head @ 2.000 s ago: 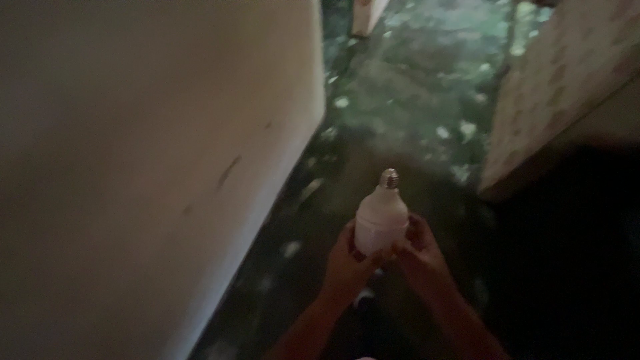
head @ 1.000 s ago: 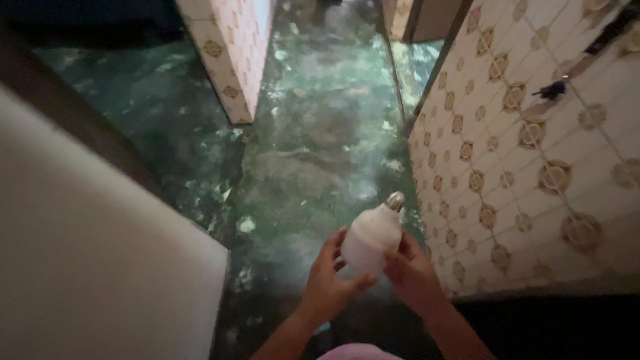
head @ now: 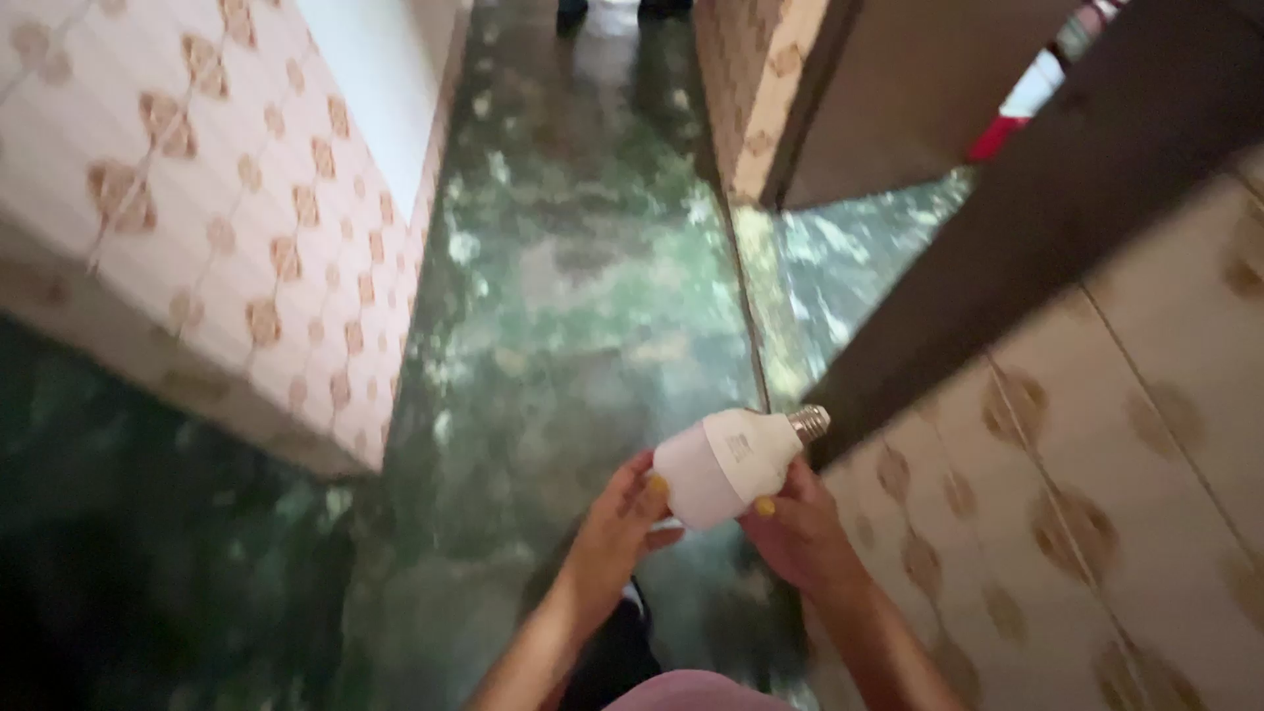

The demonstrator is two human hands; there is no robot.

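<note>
A large white LED light bulb (head: 726, 464) lies between my two hands, low and right of centre in the head view. Its metal screw base points up and to the right, and small print shows on the white housing. My left hand (head: 627, 513) holds the rounded diffuser end, thumb on top. My right hand (head: 800, 518) grips the housing near the screw base, with its fingers partly hidden beneath the bulb.
A green mottled floor (head: 592, 296) runs ahead between a tiled wall corner (head: 296, 227) at left and a tiled wall (head: 1047, 494) at right. A dark door frame (head: 987, 227) borders an opening. Someone's feet (head: 617, 12) show at the far end.
The view has moved forward along the passage, past the plain pale wall edge at left. The bulb, still in both hands, has tipped from upright to pointing its base rightward.
</note>
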